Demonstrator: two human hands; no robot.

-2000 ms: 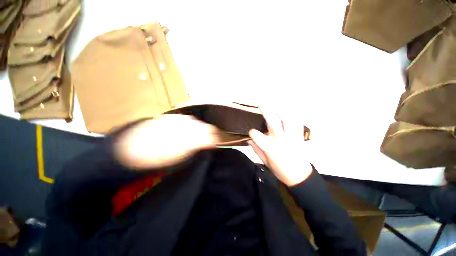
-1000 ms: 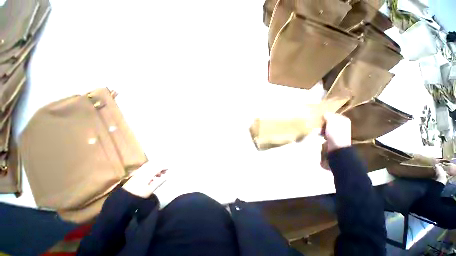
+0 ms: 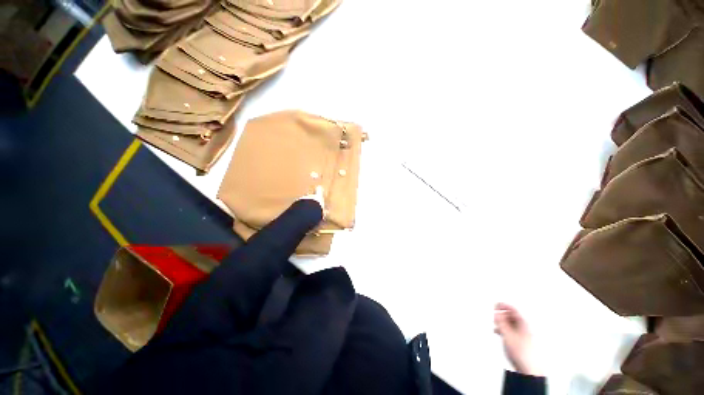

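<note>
Tan bags (image 3: 286,158) lie flat in a small overlapping pile near the table's front edge, with small metal fittings on their right side. My left hand (image 3: 316,197) is at the lower part of the top bag, mostly hidden by the dark sleeve; its grip cannot be made out. My right hand (image 3: 512,328) is over the white table near its front edge, small in view, away from the bags. Its fingers are loosely curled and nothing shows in them.
Overlapping flat bags (image 3: 224,62) lie at the upper left. Upright bags (image 3: 629,266) stand in a row on the right. A thin dark strip (image 3: 432,187) lies on the white table (image 3: 463,100). An open red carton (image 3: 171,270) is on the floor at the left.
My right hand has let go of the tan bag that it held at the standing bags. My left hand has moved onto the flat pile. The view has turned left.
</note>
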